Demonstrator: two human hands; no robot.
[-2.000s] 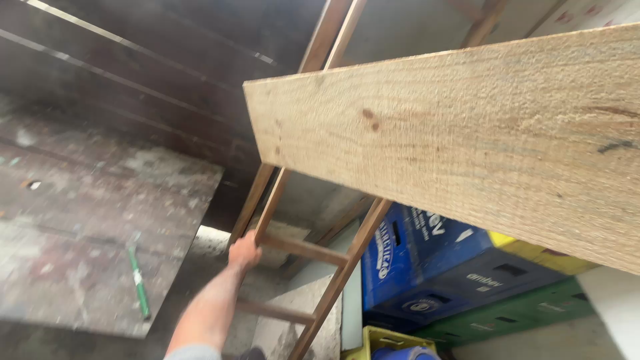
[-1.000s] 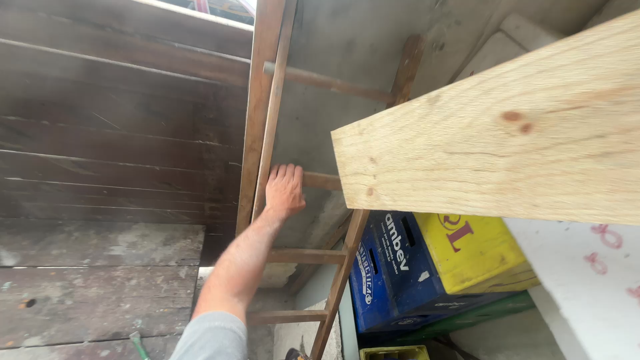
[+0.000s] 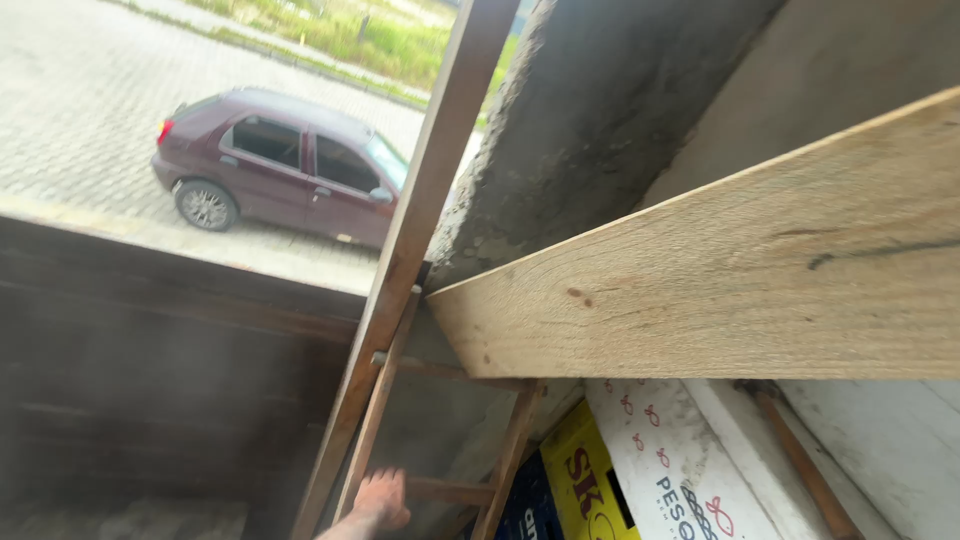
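My left hand (image 3: 381,496) is closed around the left side rail of a wooden ladder (image 3: 450,491), beside one of its rungs, low in the view. The ladder leans beside an upright wooden post (image 3: 409,247). A wide pale wooden board (image 3: 675,277) with knots reaches in from the right edge, its far end close to the ladder's upper part; whether they touch I cannot tell. My right hand is out of view, so its hold on anything cannot be seen.
Beyond a dark plank wall (image 3: 150,360), a dark red car (image 3: 285,161) stands on a paved street. A rough concrete wall (image 3: 585,135) rises behind the board. Below it are a yellow crate (image 3: 581,480), a blue crate (image 3: 529,502), white foam boxes (image 3: 675,465) and a wooden handle (image 3: 810,465).
The view has swung up, bringing the street and car into sight. My left hand stays at the ladder's left rail. The board still extends from the right.
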